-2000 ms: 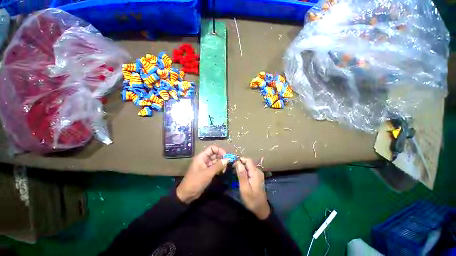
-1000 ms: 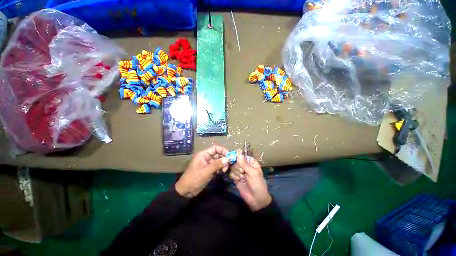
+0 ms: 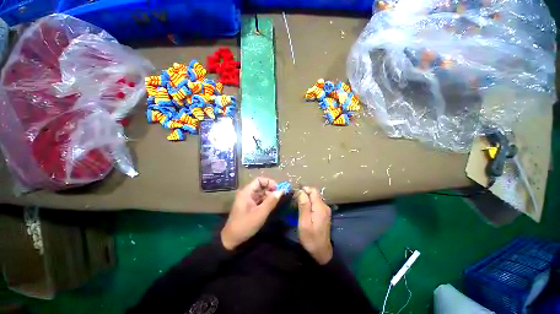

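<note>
My left hand [image 3: 248, 213] pinches a mini knitted hat [image 3: 283, 187] by the bench's front edge; its blue edge shows and the fingers hide the rest. My right hand [image 3: 314, 222] is just right of it, fingertips pinched on a thin dark thing, too small to name. A larger pile of striped knitted hats [image 3: 184, 98] lies left of the green board [image 3: 259, 98], a smaller pile [image 3: 334, 101] right of it.
A lit smartphone [image 3: 218, 156] and red pom-poms [image 3: 225, 66] lie left of the board. A bag of red pieces [image 3: 58, 110] is far left, a crumpled clear bag [image 3: 423, 86] right. A black-yellow tool [image 3: 498, 157] rests on cardboard. Blue bins [image 3: 159, 21] line the back.
My right hand has drawn slightly away from the knitted hat, and its fingers are now more upright and pinched. My left hand still holds the hat. The view has shifted slightly.
</note>
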